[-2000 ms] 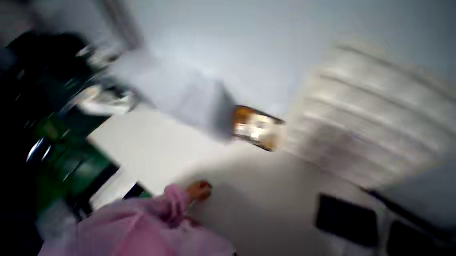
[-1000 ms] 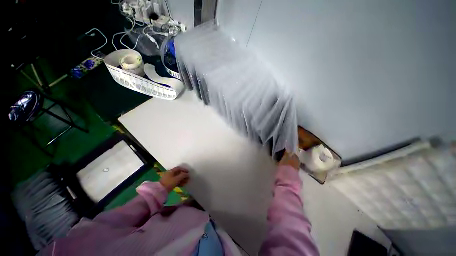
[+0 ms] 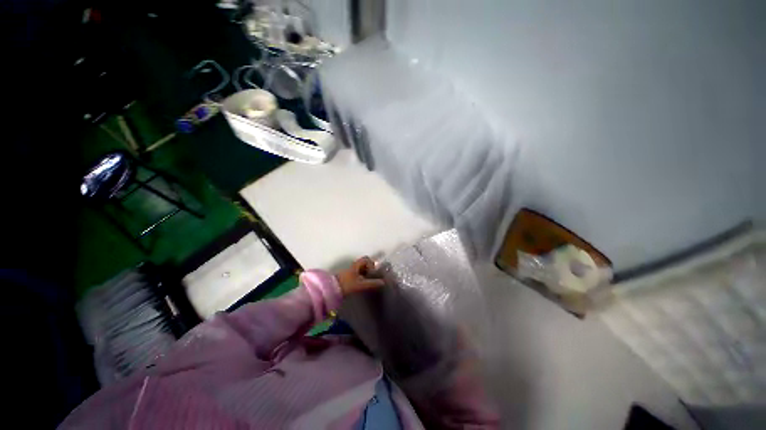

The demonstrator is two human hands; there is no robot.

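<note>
A clear, shiny bubble bag (image 3: 437, 273) is held up over the white bench (image 3: 323, 206), in front of me. My left hand (image 3: 363, 277) is at the bag's left edge, fingers bent; whether it grips the bag is not clear. My right hand is hidden behind or under the bag; only a blurred pink sleeve (image 3: 466, 395) shows below it. Behind, a row of translucent grey-white bagged items (image 3: 420, 126) stands upright along the wall.
A brown tray (image 3: 533, 231) with a white tape roll (image 3: 578, 270) is at the wall. A quilted white panel (image 3: 697, 311) leans at right. A label roll (image 3: 256, 105) and strip (image 3: 277, 143) lie at back left. A dark crate (image 3: 172, 290) and stool (image 3: 109, 176) are left.
My right hand has left the end of the bagged row, and a clear bubble bag is now in front of me. My left hand has moved to the bag's edge. The view has shifted.
</note>
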